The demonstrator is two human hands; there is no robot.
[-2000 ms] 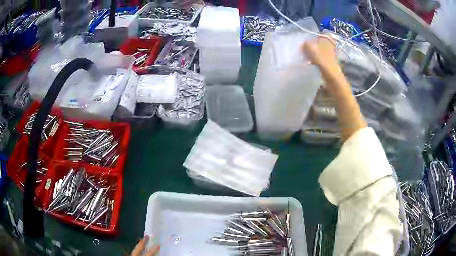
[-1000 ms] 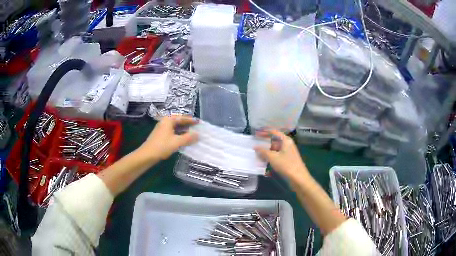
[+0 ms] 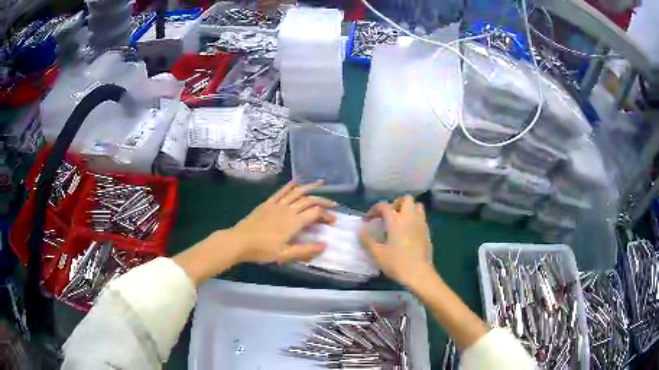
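A white interleaf sheet [image 3: 338,244] lies over the clear packing box [image 3: 325,273], just beyond the white sorting tray. My left hand [image 3: 285,224] lies flat on the sheet's left part, fingers spread. My right hand [image 3: 402,242] is at the sheet's right end, fingers bent onto it; whether they pinch it cannot be told. The motors in the box are hidden under the sheet and hands. The white sorting tray [image 3: 249,293] holds loose silver motors [image 3: 354,338] at its right.
Red divided bin [image 3: 170,209] and black flexible arm [image 3: 54,166] at left. Side tray [image 3: 483,253] heaped with motors at right. Frosted empty box [image 3: 324,155], stacked white boxes [image 3: 311,65], a tall translucent pile [image 3: 405,115] and bagged boxes [image 3: 506,144] behind. A white cable loops above.
The sheet came from the rear pile, was held over the box by both hands, and is now down on it. My left hand has moved right and opened flat over it.
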